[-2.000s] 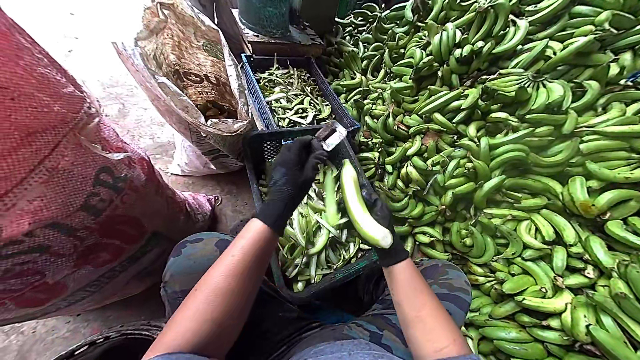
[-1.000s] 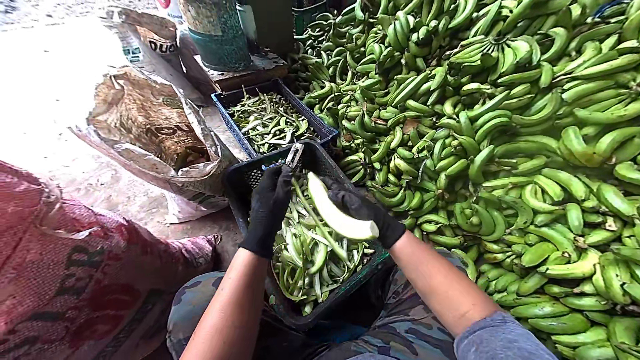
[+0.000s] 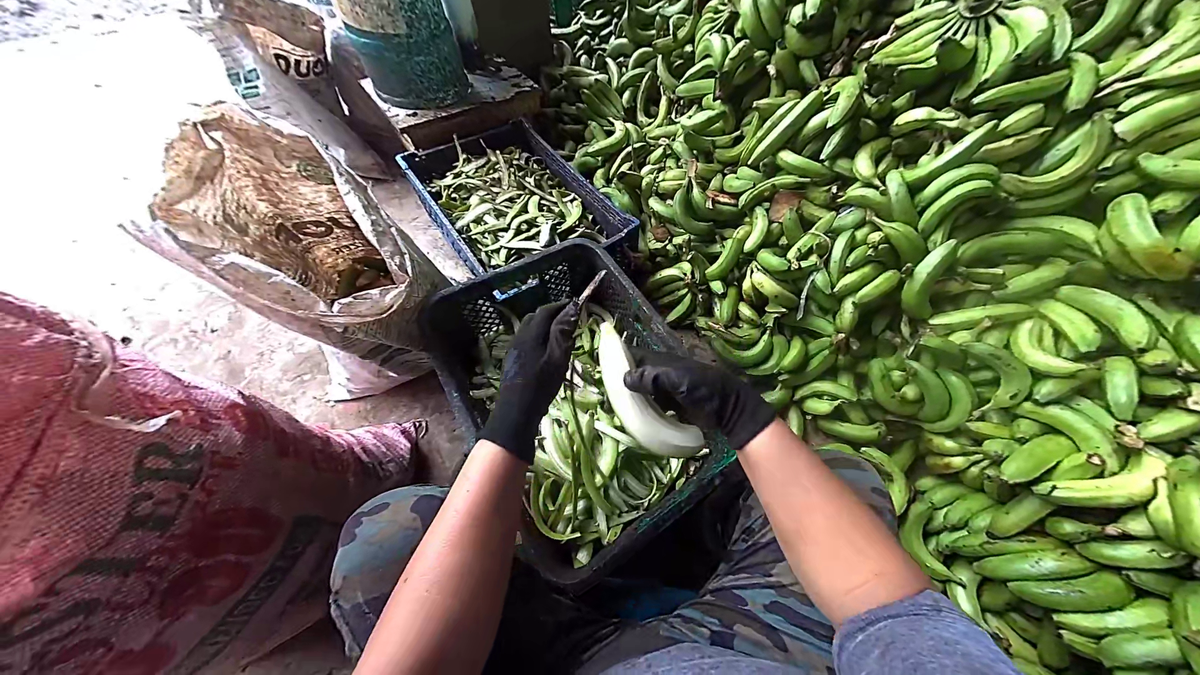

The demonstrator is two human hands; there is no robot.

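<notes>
In a black glove, my left hand grips a small peeling tool, its narrow end pointing up and away from me; its exact kind cannot be told. My right hand, also gloved in black, holds a peeled, pale green plantain or banana. Both hands are above a black plastic crate with green peels in it. A dark strip hangs down beside my left hand.
A heap of green plantains or bananas spreads along the right. A blue crate of peels adjoins the black one. At left are an open woven sack and a red mesh sack. A teal container stands behind on a wooden block.
My left hand with the tool has come away from the fruit since two seconds ago and is now to its left. The fruit stays in my right hand. The view has shifted.
</notes>
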